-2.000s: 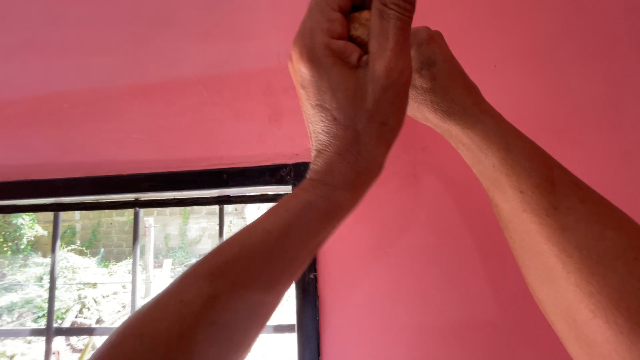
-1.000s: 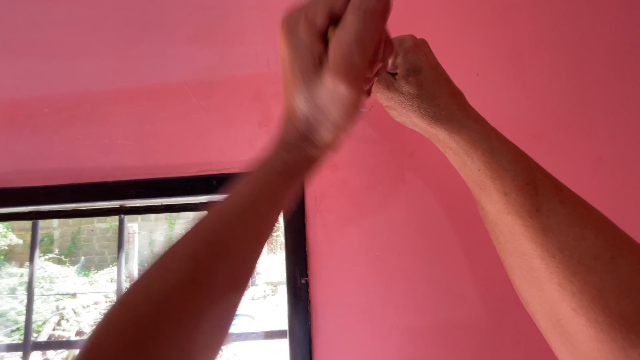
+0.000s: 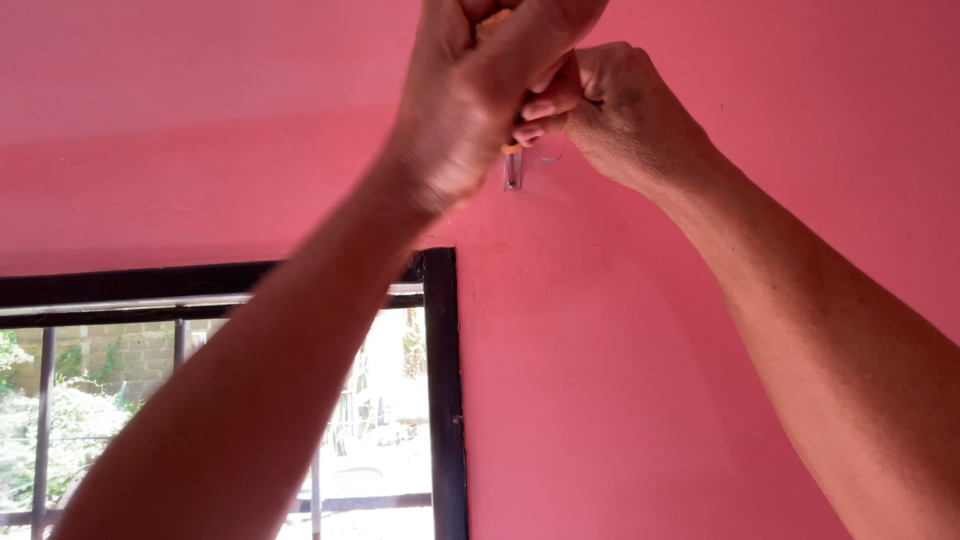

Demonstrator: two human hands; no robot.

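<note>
High in the head view, my left hand (image 3: 469, 90) is closed around an orange-brown handle (image 3: 493, 26), whose end shows between thumb and fingers; motion blurs the wrist. A narrow band of orange and a short metal or clear piece (image 3: 512, 171) show just below the fist, against the pink wall. Whether that piece belongs to the handled thing or to the wall cannot be told. My right hand (image 3: 626, 109) is curled close against the left from the right side. Its fingers are largely hidden, and what it holds cannot be seen.
Behind both hands is a pink wall (image 3: 637, 337) with small marks. At the lower left stands a black window frame (image 3: 445, 390) with dark bars (image 3: 45, 420). Plants and a block wall (image 3: 135, 360) show outside. My left forearm crosses the window.
My left hand has shifted a little left since two seconds ago, its fingers still closed. The short piece below it has come into sight. My right hand stays beside it.
</note>
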